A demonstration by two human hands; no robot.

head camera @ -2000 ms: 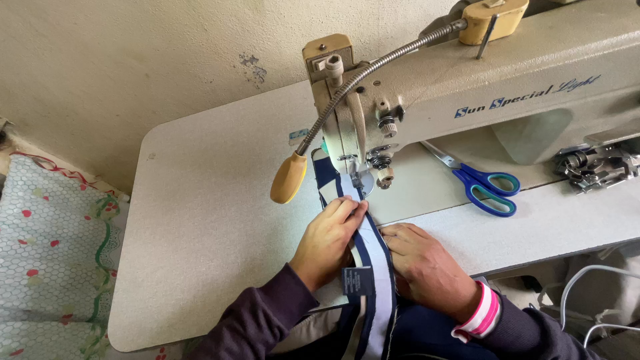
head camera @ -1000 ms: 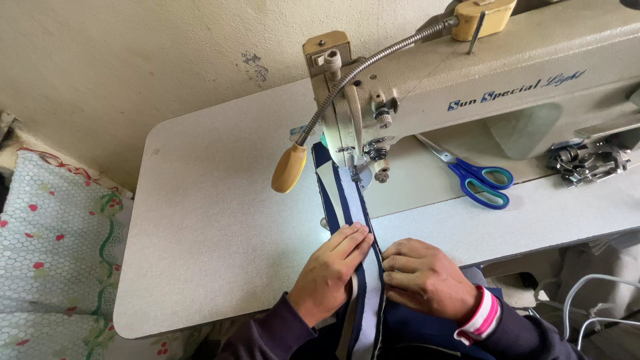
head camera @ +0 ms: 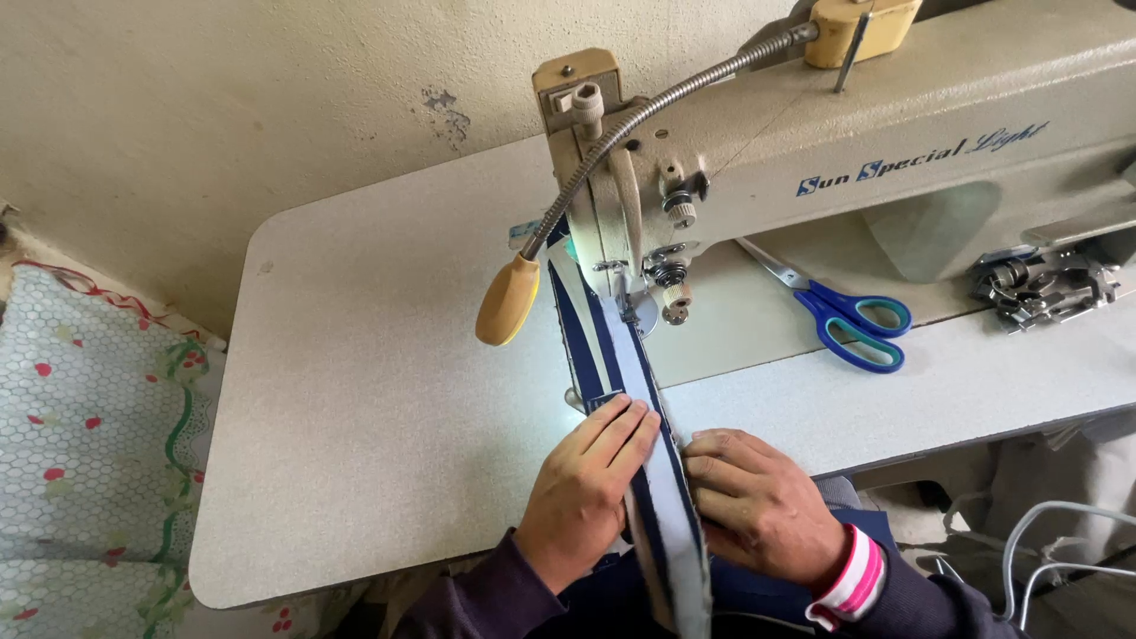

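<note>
A strip of navy fabric with a pale blue band [head camera: 664, 470] runs from my lap up under the presser foot [head camera: 627, 306] of a sewing machine [head camera: 754, 133]. My left hand [head camera: 590, 475] lies on the strip with its fingers flat, just below the foot and over the lower part of a dark label [head camera: 603, 399]. At the strip's right edge is my right hand [head camera: 759, 501], its fingers curled; the thumb is hidden, and whether the edge is pinched cannot be told. A cream strip [head camera: 581, 306] lies on the navy cloth, left of the band.
Blue-handled scissors [head camera: 843, 324] lie partly opened on the machine bed. Metal presser feet or attachments [head camera: 1038, 288] are heaped at the right. A lamp with a yellow head [head camera: 508, 302] on a flexible neck hangs left of the needle. White cables [head camera: 1021, 541] loop below the table's right part.
The fabric has moved up through the machine, and the label, below my left hand two seconds ago, now shows at its fingertips. My left hand has shifted down along the strip from near the foot.
</note>
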